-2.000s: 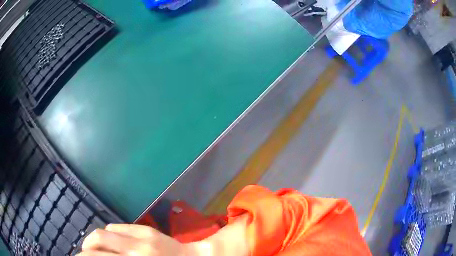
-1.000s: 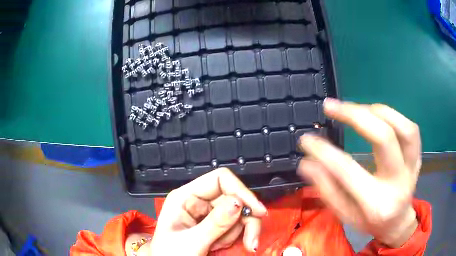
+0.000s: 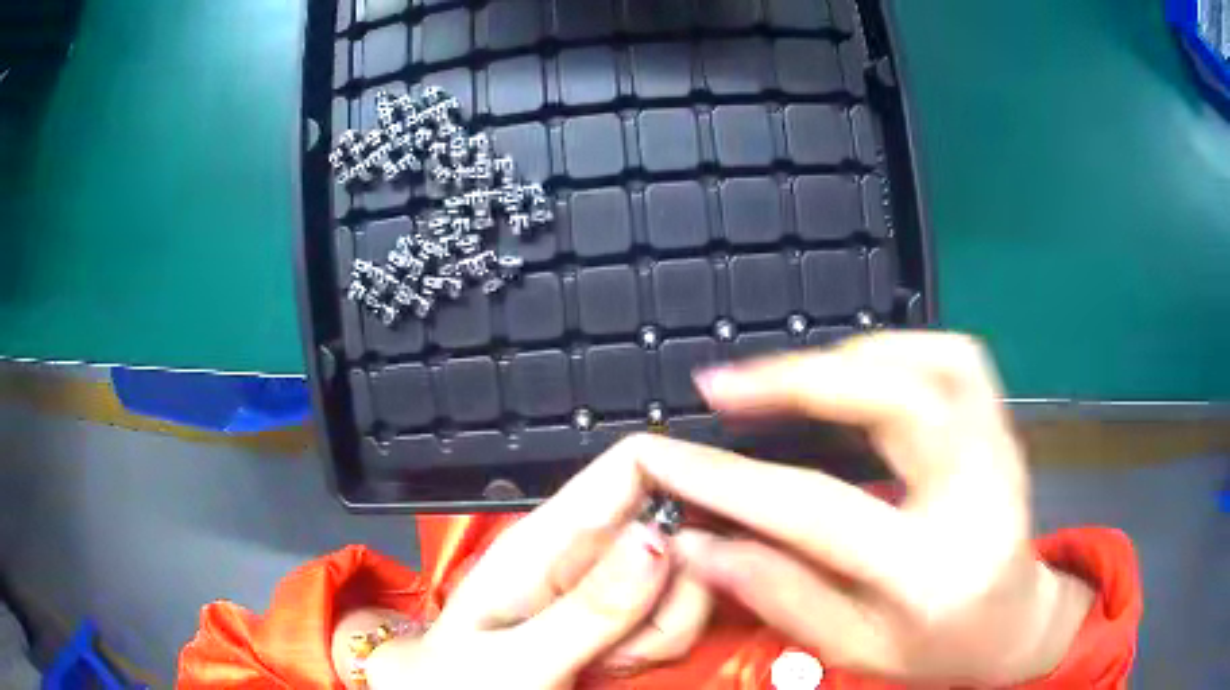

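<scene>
A black component tray (image 3: 602, 299) lies in front of me with a grid of shallow pockets. A loose pile of small silver metal parts (image 3: 459, 202) lies on its left side. Several single parts (image 3: 724, 329) show as bright dots at grid crossings near the tray's front. My left hand (image 3: 580, 580) is below the tray's near edge, with a small dark clump of parts (image 3: 664, 512) between thumb and finger. My right hand (image 3: 877, 526) is slightly blurred, its fingertips touching or close to that clump. Whether it holds a part is hidden.
The green mat (image 3: 162, 202) lies on both sides of the tray. A blue container (image 3: 1201, 47) is cut off at the upper right. Below the bench's near edge are grey floor, a blue object (image 3: 209, 400) and my orange jacket.
My right hand has moved left and down from the tray's right side to my left hand. The tray appears shifted slightly up in view. My left hand still holds the clump.
</scene>
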